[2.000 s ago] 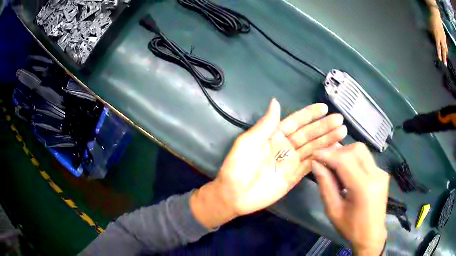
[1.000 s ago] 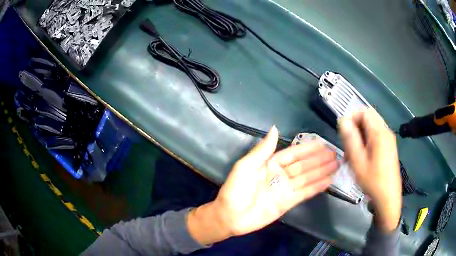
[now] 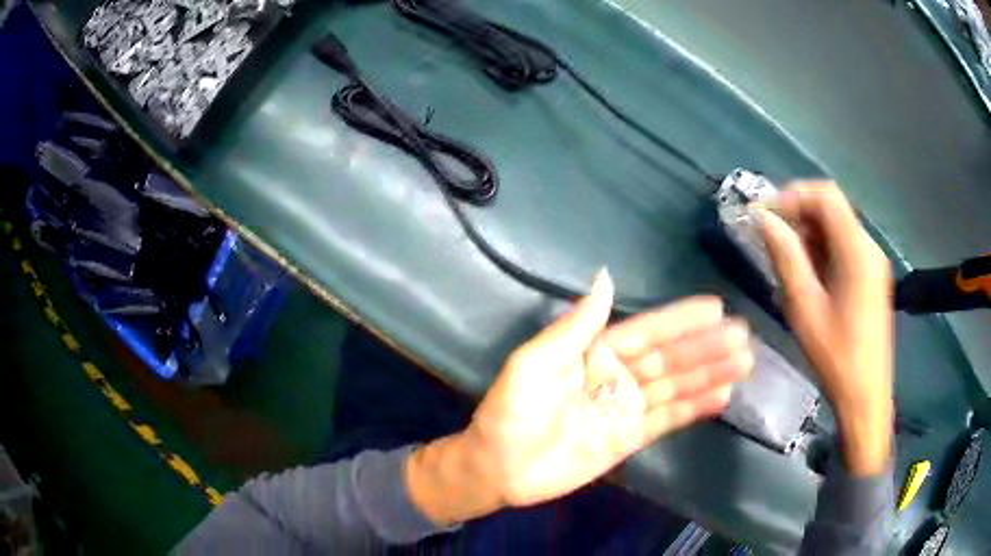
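Observation:
My left hand (image 3: 576,407) is palm up with fingers spread, and a few tiny screws (image 3: 605,388) lie on the palm. My right hand (image 3: 831,282) is blurred, its fingertips at the cord end of the far grey finned unit (image 3: 742,191); whether it holds a screw is hidden. The near grey unit (image 3: 774,396) lies partly behind my left fingers. Its black power cord (image 3: 469,226) runs left to a tied loop and plug. The far unit's cord (image 3: 641,125) runs to another coil.
The electric screwdriver (image 3: 943,288) is at the right edge. A tray of small silver-grey pieces (image 3: 174,65) is upper left. A blue crate (image 3: 163,358) of grey cases stands below the bench edge. A yellow marker (image 3: 914,484) and black dishes (image 3: 963,474) are lower right.
My right hand has moved from beside my left palm up to the far unit's cord end. My left hand has shifted slightly down, and the near unit shows more.

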